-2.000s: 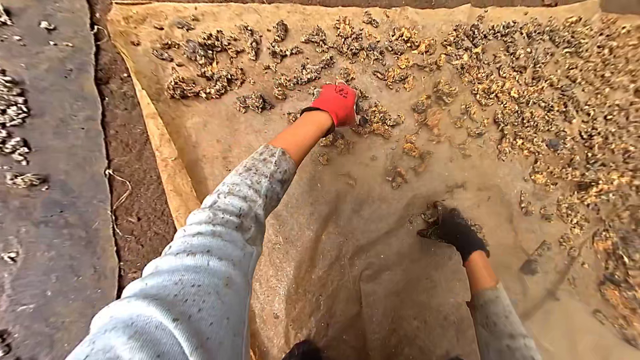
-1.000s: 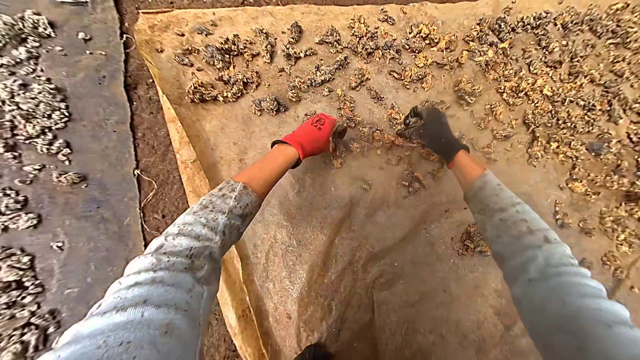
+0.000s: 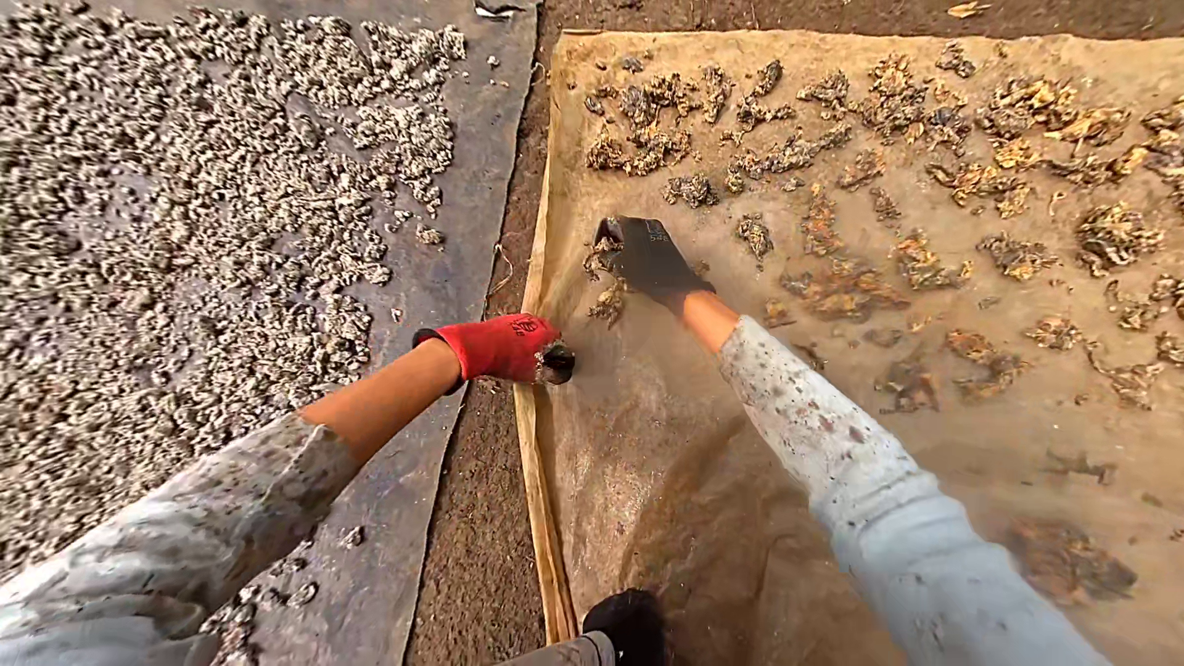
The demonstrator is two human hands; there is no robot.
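My left hand (image 3: 513, 350), in a red glove with a dark fingertip area, is closed over the left edge of the brown plastic sheet (image 3: 629, 407); whether anything is inside it is hidden. My right hand (image 3: 647, 254), in a black glove, is curled around a dark, crumpled clump (image 3: 604, 254) near the sheet's left side. Just below those fingers lies a loose yellowish clump (image 3: 609, 303). More shrivelled yellow-brown and dark clumps (image 3: 893, 97) are scattered over the sheet's upper and right parts.
A grey sheet (image 3: 472, 129) on the left bears many small pale grey clumps (image 3: 231, 185). A strip of bare soil (image 3: 481, 518) runs between the two sheets. My dark shoe (image 3: 629, 629) is at the bottom edge. A thin string (image 3: 502, 268) lies by the soil strip.
Both hands have moved left over the brown sheet, the red glove to its edge and the black glove near its left side. The view has shifted left, showing more of the grey sheet.
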